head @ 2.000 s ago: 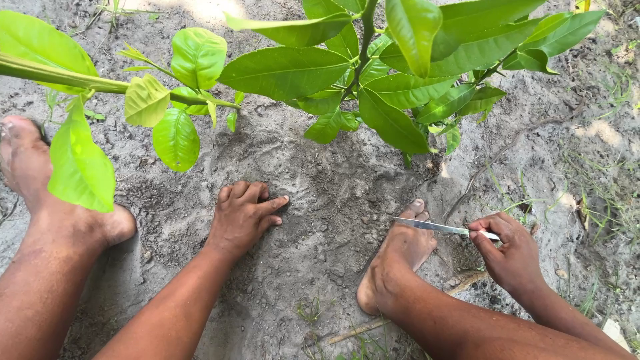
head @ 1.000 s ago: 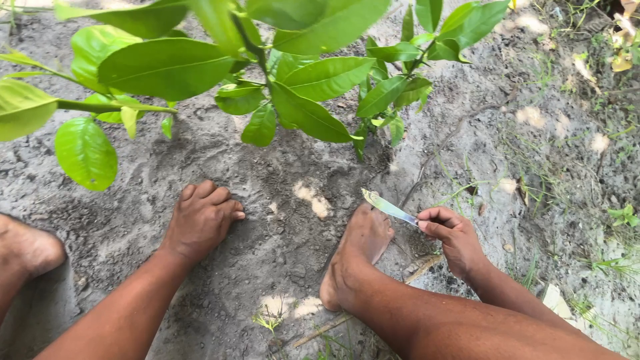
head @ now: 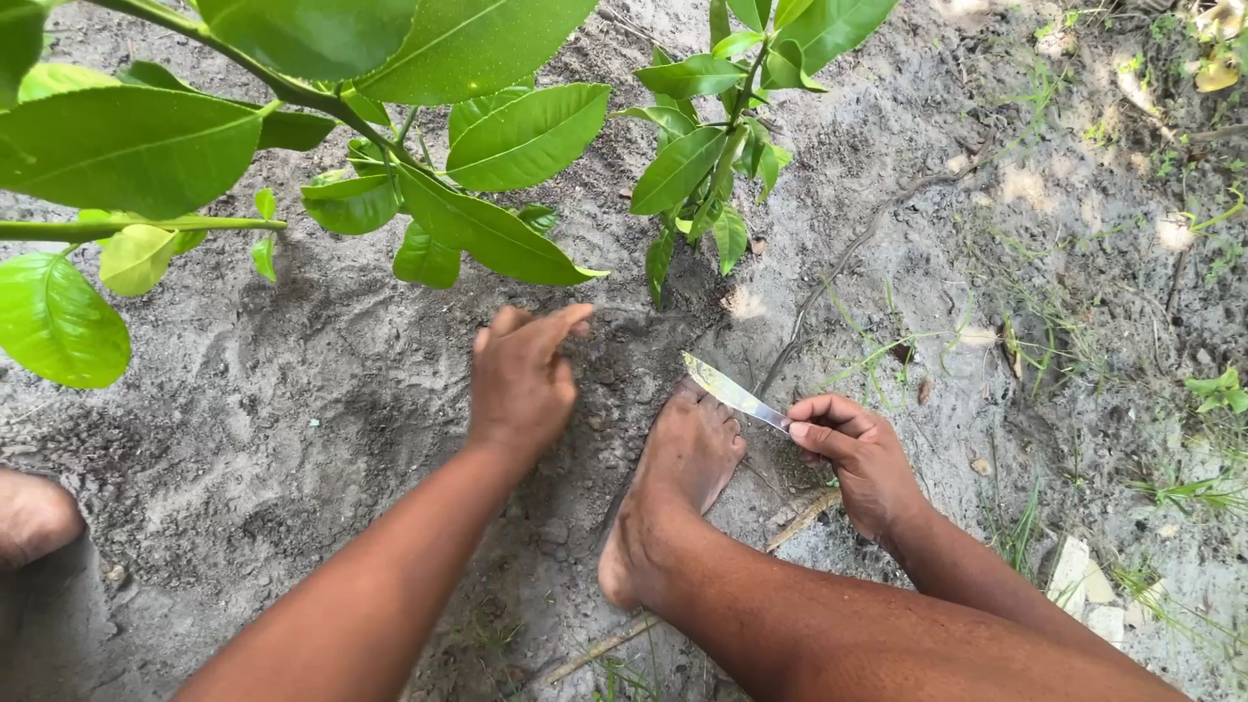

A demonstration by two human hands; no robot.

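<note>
My right hand holds a small knife by its handle end, the blade pointing up and left above the toes of my right foot. Marks of some pale or yellowish matter show on the blade. My left hand is over the grey soil, left of that foot, fingers partly bent and apart, with nothing seen in it. Just above it hang the broad green leaves of a leafy branch. A smaller leafy shoot stands near the top middle.
Grey sandy soil surrounds my feet, and my left heel is at the left edge. A thin root crosses the ground. Dry sticks lie by my right heel. Pale flat fragments and grass tufts are at right.
My left hand has moved off its resting spot on the soil, toward my right foot and the leaves. The knife stays in my right hand, its blade now angled differently than at first. The view has shifted.
</note>
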